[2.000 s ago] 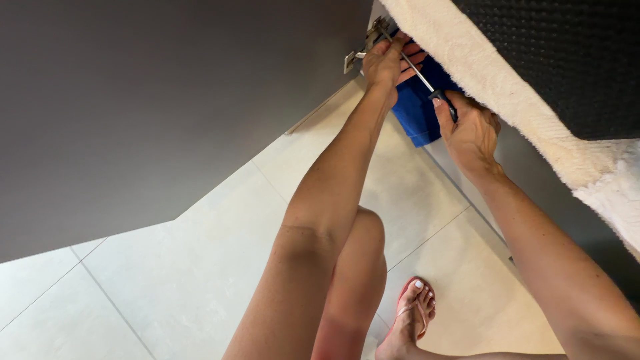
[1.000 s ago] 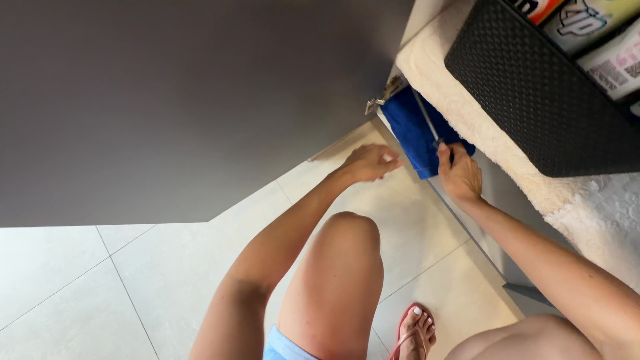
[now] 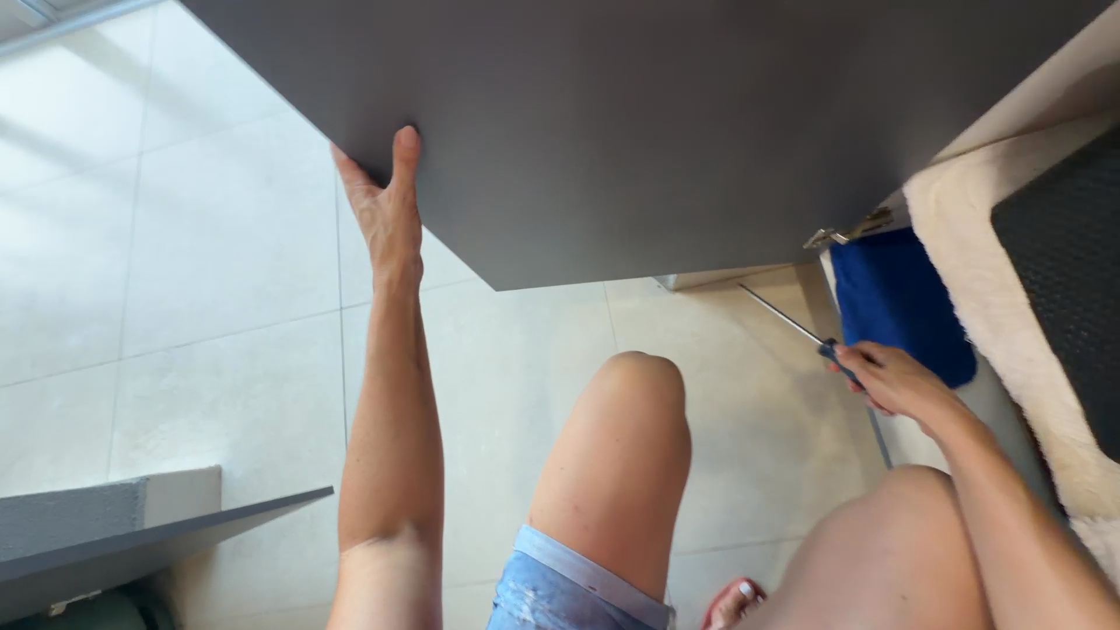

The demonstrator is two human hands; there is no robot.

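My left hand [image 3: 385, 206] grips the outer edge of a dark grey cabinet door [image 3: 612, 131], its thumb on the near face and its fingers wrapping behind. In my right hand [image 3: 884, 381] is a screwdriver [image 3: 787, 319] with a dark handle, its long metal shaft pointing up and left, its tip apart from the door. A metal hinge [image 3: 836, 236] shows at the door's lower right corner, beside a blue cloth [image 3: 901, 306] that hangs over the cabinet's edge.
A cream fluffy mat [image 3: 980, 262] lies under a black woven basket [image 3: 1063, 254] at the right. Another grey panel [image 3: 175, 534] juts in at the lower left. Pale floor tiles [image 3: 245, 385] spread below, with my knees and one sandalled foot [image 3: 735, 602] over them.
My left hand has moved from near the hinge to the door's outer edge. The screwdriver, earlier up at the hinge, is now away from it in my right hand. The view has shifted left.
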